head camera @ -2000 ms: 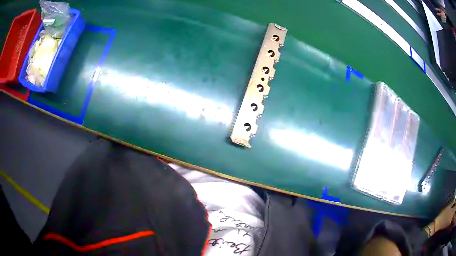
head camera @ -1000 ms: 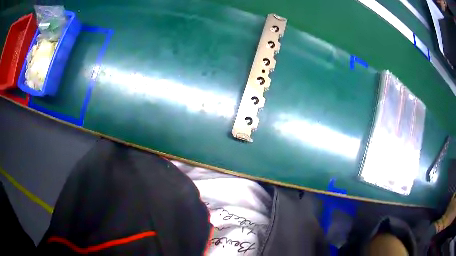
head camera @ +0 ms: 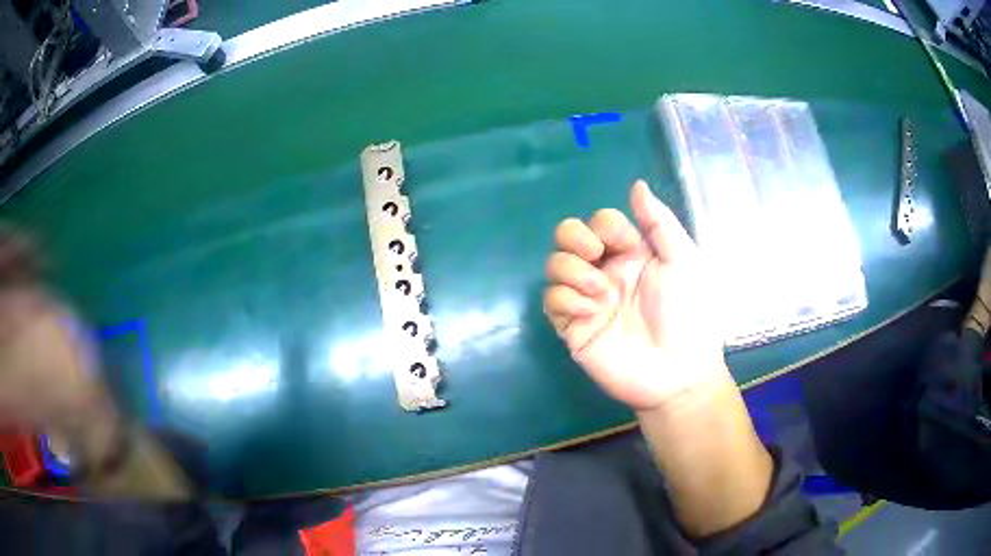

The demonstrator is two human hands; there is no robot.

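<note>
The holed metal bar (head camera: pixel 401 285) lies on the green mat, left of centre, with a row of dark round holes and a notched right edge. My right hand (head camera: pixel 630 299) is raised between the bar and the clear tray, palm up, fingers loosely curled and thumb apart. I see nothing in it. My left hand (head camera: pixel 44 358) is a blur at the left edge, in front of the bins, touching neither bar nor tray. Whether it holds anything is unclear. The clear plastic tray (head camera: pixel 766 217) lies right of the bar with strong glare, partly behind my right hand.
A red bin (head camera: pixel 20 458) shows at the lower left, mostly hidden by my left arm. A darker holed bar (head camera: pixel 906 179) lies at the far right, near another person's sleeve (head camera: pixel 902 402). A metal rail (head camera: pixel 293 38) and machine parts (head camera: pixel 87 65) stand at the upper left.
Both my hands have come into view. The view has turned, so the bar appears further left and nearly upright, and the bins are low at the left edge and mostly covered.
</note>
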